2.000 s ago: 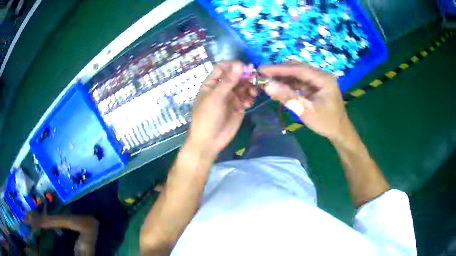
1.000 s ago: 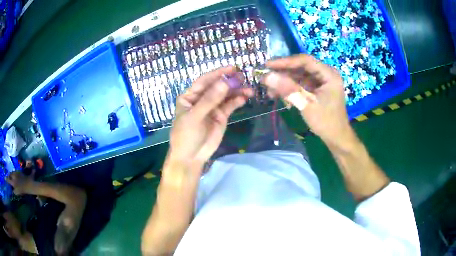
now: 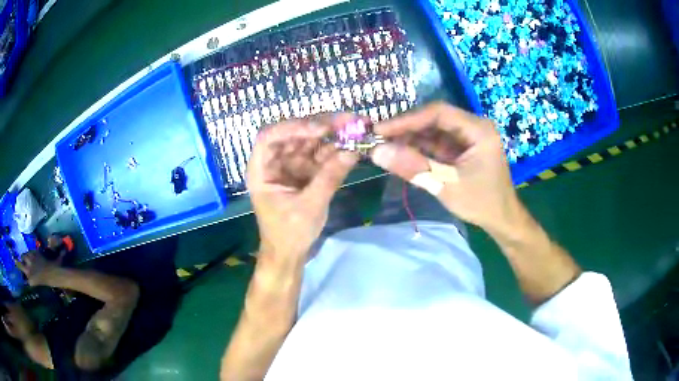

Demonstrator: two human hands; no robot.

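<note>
A pinkish plastic piece [image 3: 353,132] sits against a small metal part with leads [image 3: 365,144]. They are held together between both hands, in front of the clear tray. My left hand [image 3: 294,175] grips the pink piece and the metal part's left end with thumb and fingers. My right hand [image 3: 454,160], with a pale band on a digit, pinches the metal part's right end. A thin red wire [image 3: 409,205] hangs below it with a small white tip. The fingers partly hide both pieces.
A blister tray [image 3: 298,74] with rows of silver parts lies behind my hands. A shallow blue tray [image 3: 152,141] with dark wired lumps is at left. A blue bin [image 3: 612,111] of light-blue, white and black pieces is at right. Another person's arm [image 3: 89,286] shows lower left.
The hands were apart a second ago, with the pink piece in my left hand. Now they have come together and the pink piece is at the metal part.
</note>
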